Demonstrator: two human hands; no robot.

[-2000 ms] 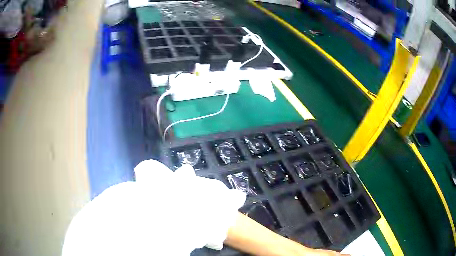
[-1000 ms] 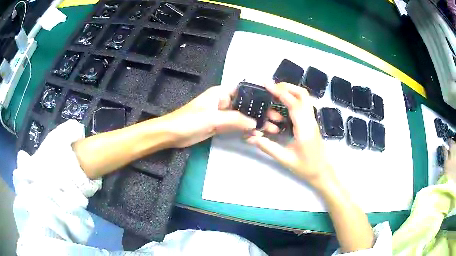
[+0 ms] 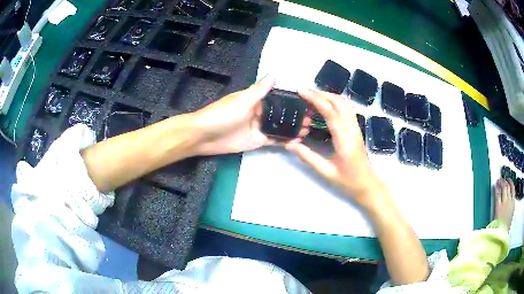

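Observation:
My left hand [image 3: 232,123] holds a black square watch head [image 3: 284,113] above the white mat's left part. Its lit screen faces up and shows columns of small white marks. My right hand [image 3: 342,152] has its fingers and thumb at the watch's right edge. Another dark watch with a small green lit patch [image 3: 318,120] shows behind the right fingers; whether it lies on the mat or is held, I cannot tell. Several watches with dark screens [image 3: 381,135] lie in two rows on the white mat [image 3: 345,201], partly hidden by my right hand.
A black foam tray [image 3: 155,229] at left has film-wrapped watches [image 3: 107,69] and some empty pockets. A white power strip [image 3: 20,69] is at the far left. At right, a coworker's hand [image 3: 504,198] and yellow-green sleeve [image 3: 480,255] are beside more watches [image 3: 508,149].
The view has swung from the tray side to the mat. Since one second ago, the held watch has turned slightly and its marks look different. The coworker's hand has moved down and left.

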